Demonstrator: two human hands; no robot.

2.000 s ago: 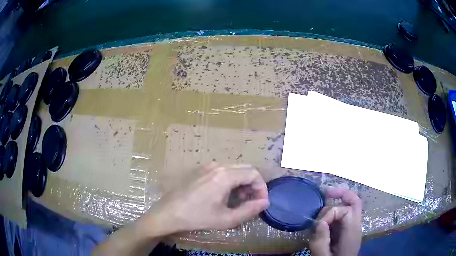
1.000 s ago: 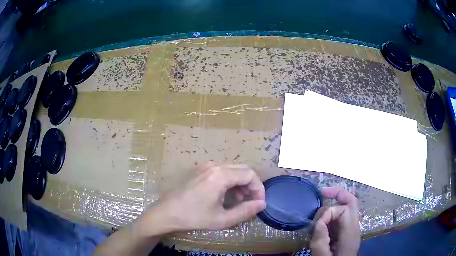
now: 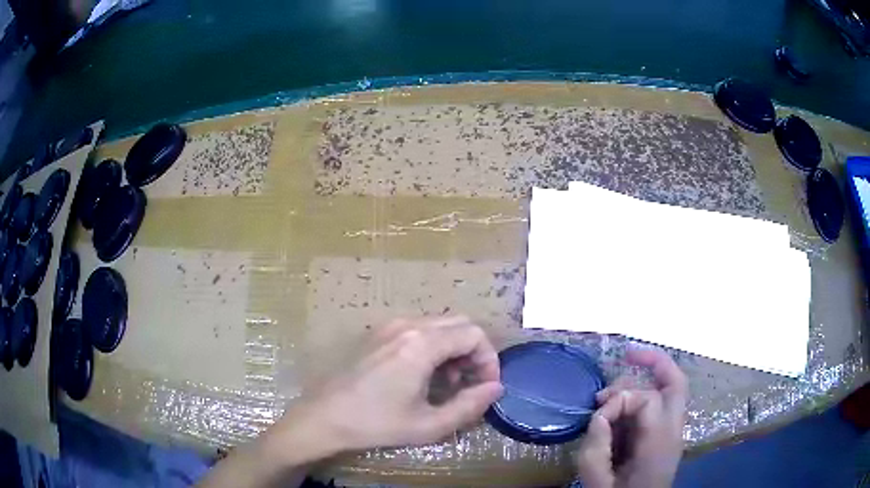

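Observation:
A round black part (image 3: 546,367) with a raised rim lies on the cardboard work mat (image 3: 191,315) near its front edge. A clear film (image 3: 546,401) shows as a pale streak across the part's face, between both hands. My left hand (image 3: 410,386) is at the part's left side, thumb and index fingertips pinched on the film's left end. My right hand (image 3: 637,415) is at the right side, fingertips pinched at the film's right end. The film's exact outline is hard to see.
White sheets (image 3: 663,276) lie behind and right of the part. Black discs stand grouped at left, some on a separate cardboard sheet (image 3: 72,200), and several lie at right (image 3: 797,143). A blue tray (image 3: 861,191) is at the right edge. The green conveyor (image 3: 429,43) runs beyond the mat.
The view has shifted slightly. The film streak lies a little differently across the disc, and my right fingertips have moved slightly inward to the disc's right rim.

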